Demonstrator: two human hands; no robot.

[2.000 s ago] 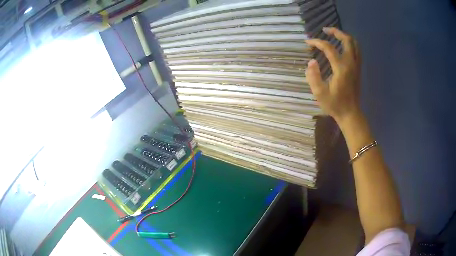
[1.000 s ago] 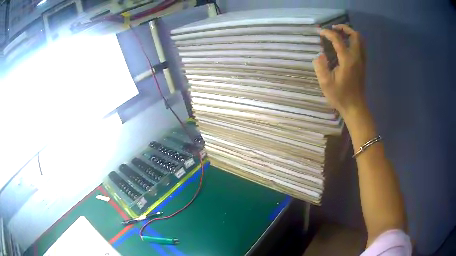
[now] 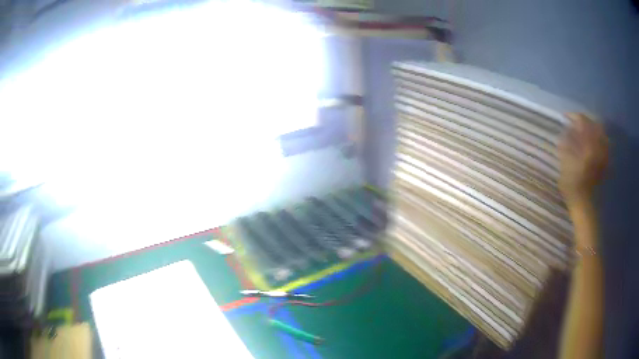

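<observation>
A tall pile of stacked trays (image 3: pixel 476 189), layered white and brown, stands at the right of the green bench mat. My right hand (image 3: pixel 583 151) is at the upper right corner of the pile, its fingers on or against the top layers; the view is blurred, so I cannot tell whether it grips one. My left hand is not in view. The green test probe (image 3: pixel 296 331) lies on the mat, with its thin red wire beside it. A dark pen (image 3: pixel 277 294) lies just behind the probe.
Black multi-row holders (image 3: pixel 308 231) sit inside yellow tape at the back of the mat. A white sheet or tray (image 3: pixel 165 315) lies at the front left. More stacked trays (image 3: pixel 17 245) and a tan board (image 3: pixel 63 342) are at the far left. Lamp glare covers the upper left.
The view has swung left, so the pile and bench sit further right and lower in the picture. My right hand stays at the pile's upper corner, now closer against it.
</observation>
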